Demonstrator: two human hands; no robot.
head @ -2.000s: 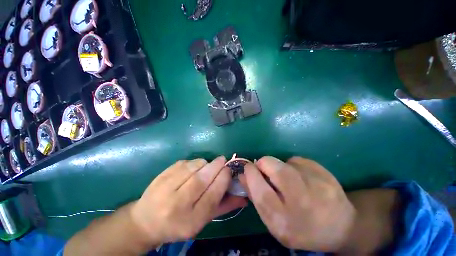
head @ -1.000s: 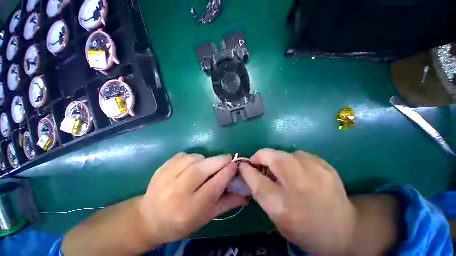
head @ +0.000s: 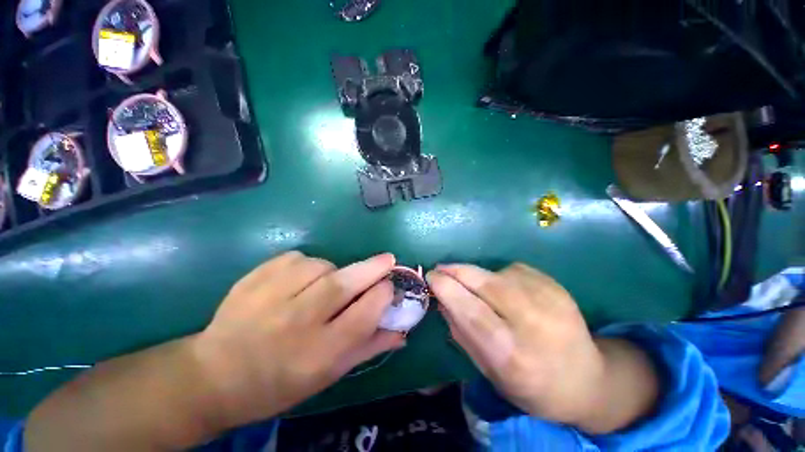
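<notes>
A round watch case with a thin pinkish rim is held just above the green mat at lower centre. Its upper part shows dark, shiny circuit parts and its lower part is whitish. My left hand grips the case at its left side, with fingertips on the upper left edge and the thumb below. My right hand has its fingertips at the right edge of the case; its thumb tip is hidden. A thin solder wire lies on the mat at left, and a curved bit of it shows below the case.
A black tray with cased units stands upper left. A black fixture lies upper centre. Gold tape scrap, silver tweezers and a brown pot are at right. A large black object is upper right. Another person's blue sleeve shows lower right.
The view has shifted right, so the tray is further out of frame and more shows at right. My fingers have spread from the case, uncovering more of it.
</notes>
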